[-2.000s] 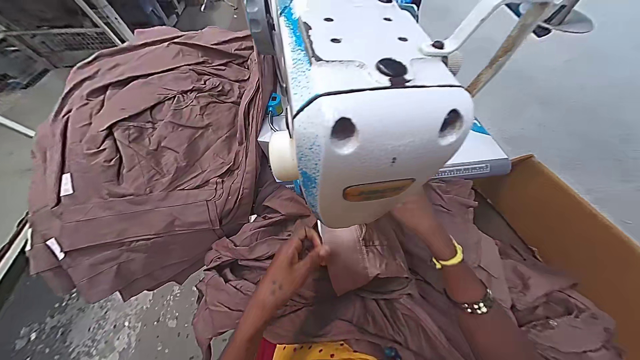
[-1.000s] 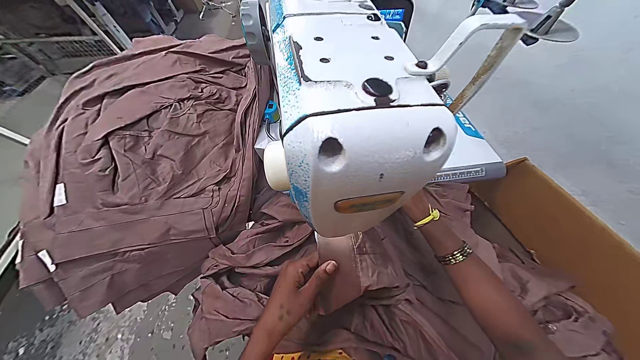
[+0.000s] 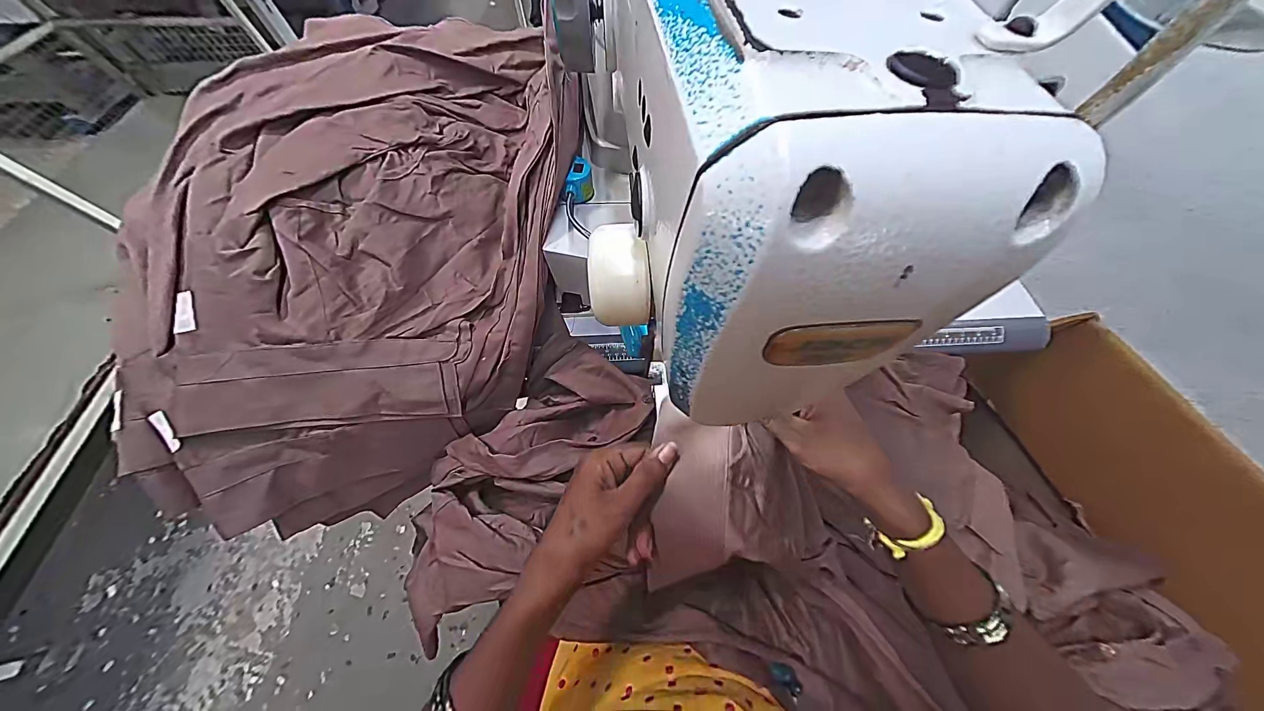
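Observation:
A white and blue industrial sewing machine (image 3: 889, 247) stands over a mauve-brown garment (image 3: 696, 494), part of which lies flat below the machine's head. My left hand (image 3: 612, 504) is at the left edge of that flat part, thumb and fingers pinched together on the cloth's edge. On the right, my right hand (image 3: 839, 444) rests on the same garment close under the machine's head, its fingertips partly hidden by the head; whether it grips the cloth I cannot tell. The needle and presser foot are hidden.
A tall pile of folded mauve-brown garments (image 3: 336, 227) with small white tags stands left of the machine. The machine's white handwheel-like knob (image 3: 619, 275) faces the pile. A cardboard box wall (image 3: 1136, 474) borders the cloth at the right. Scraps litter the floor (image 3: 217, 592).
My left hand has shifted on the cloth near its left edge, its fingers more curled than a second ago. My right hand stays beside the machine's head. The view has moved closer.

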